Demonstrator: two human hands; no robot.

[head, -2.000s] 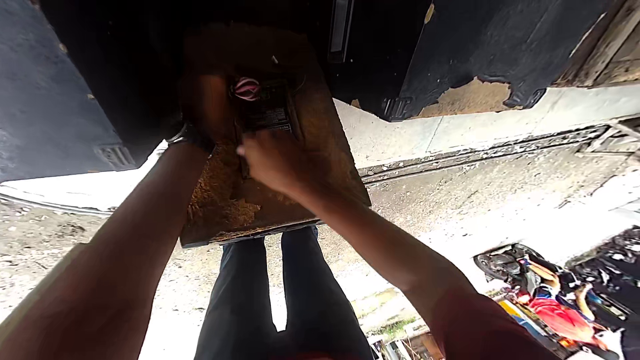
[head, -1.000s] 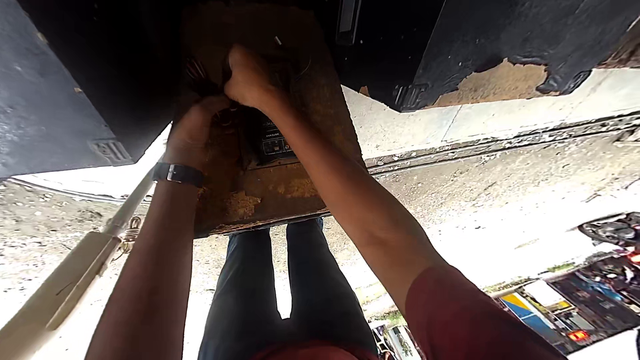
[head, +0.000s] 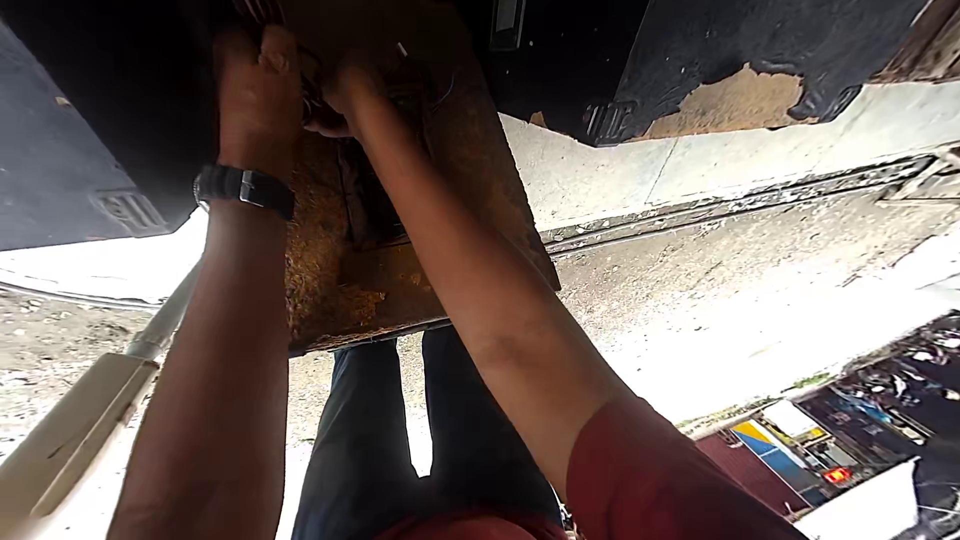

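Observation:
My left hand (head: 259, 86), with a black watch on its wrist, reaches into the shadowed inside of a worn brown wooden box (head: 405, 281) at the upper middle. Its fingers are near a bundle of wires (head: 259, 9); whether they grip it is hidden by shadow. Close to its right, my right hand (head: 341, 97) is blurred, with curled fingers by the dark wires or cords. What it holds cannot be made out. Below my hands, a dark part (head: 375, 195) lies against the wood, partly hidden by my right forearm.
Black-covered cases with corner fittings stand at the left (head: 67, 150) and the right (head: 592, 67); the right one has a torn covering. A pale pole (head: 82, 420) slants at the lower left. Beyond are a concrete strip (head: 600, 172), gravelly ground and colourful stalls or vehicles at the lower right.
My right hand has come down from the upper part of the box to beside my left hand. My left hand has moved upward in the view. The view has shifted closer to the box.

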